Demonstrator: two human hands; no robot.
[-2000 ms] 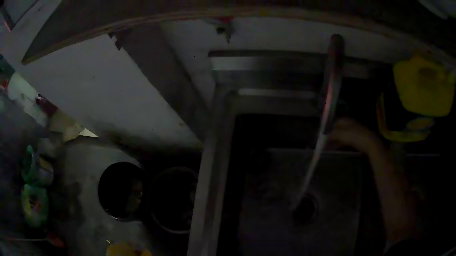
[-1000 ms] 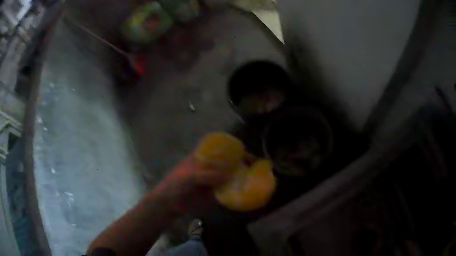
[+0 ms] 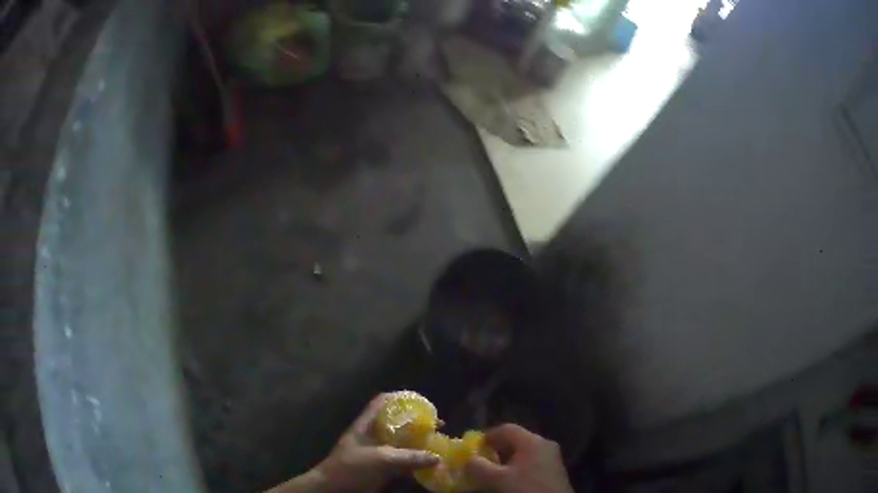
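Observation:
A partly peeled orange (image 3: 408, 420) is at the bottom centre of the view, yellow-orange with pale patches, with flaps of peel or a second part below it. My left hand (image 3: 361, 454) grips it from the left, thumb across its lower part. My right hand (image 3: 528, 464) grips the lower right part with thumb and fingers. Both hands are bare and blurred at the edges. I cannot tell peel from flesh exactly.
A dark round bin (image 3: 481, 298) stands on the grey floor (image 3: 289, 231) just beyond my hands. A pale wall or panel (image 3: 741, 250) is at right. A whitish curved ledge (image 3: 106, 279) runs down the left. A green basin (image 3: 279, 46) is at the top left.
The view has swung from the sink to the floor and bins. My right hand, at the tap earlier, now holds the orange together with my left hand.

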